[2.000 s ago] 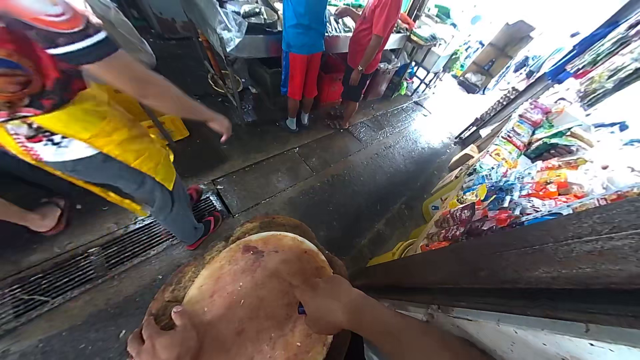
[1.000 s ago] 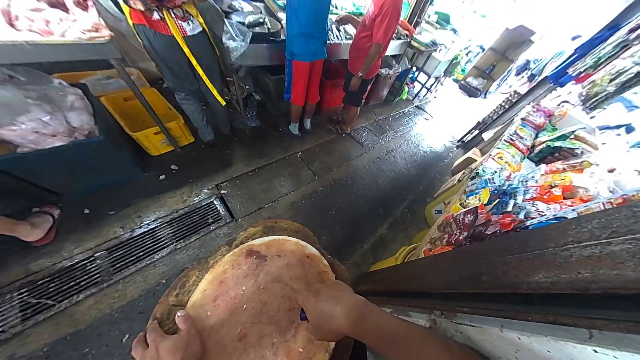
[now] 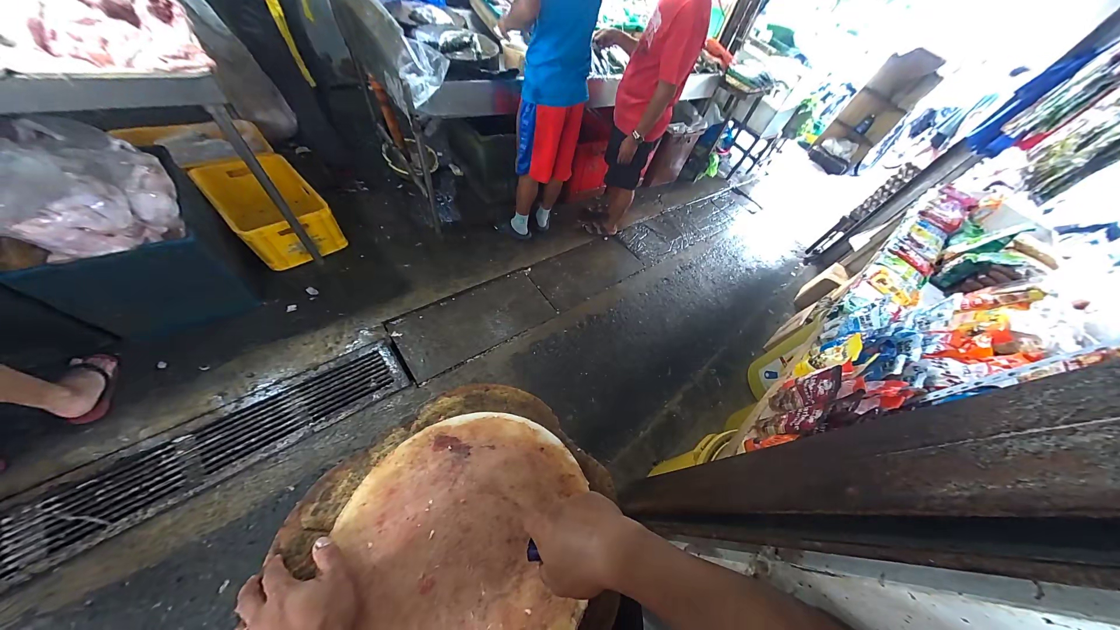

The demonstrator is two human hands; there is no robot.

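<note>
A round, pale chopping board (image 3: 455,499), stained reddish with small bits on it, lies on a larger, darker wooden block (image 3: 499,398). My left hand (image 3: 302,591) rests at the board's lower left edge, thumb on the rim; its other fingers are partly cut off by the frame. Over the board's right side, my right hand (image 3: 577,542) is closed around a small object whose dark blue end (image 3: 533,550) shows beside the fingers. The rest of that object is hidden.
A metal drain grate (image 3: 297,407) crosses the wet floor. Yellow crate (image 3: 267,210), blue bin (image 3: 140,284) with bagged meat and a meat table (image 3: 105,83) stand left. Two people (image 3: 556,87) (image 3: 656,79) stand at a stall. Packaged goods (image 3: 945,324) lie right, beyond a dark beam (image 3: 919,446).
A person in a yellow apron, close by on the left two seconds ago, has moved away toward the stalls. Both my hands stay in about the same places on the board.
</note>
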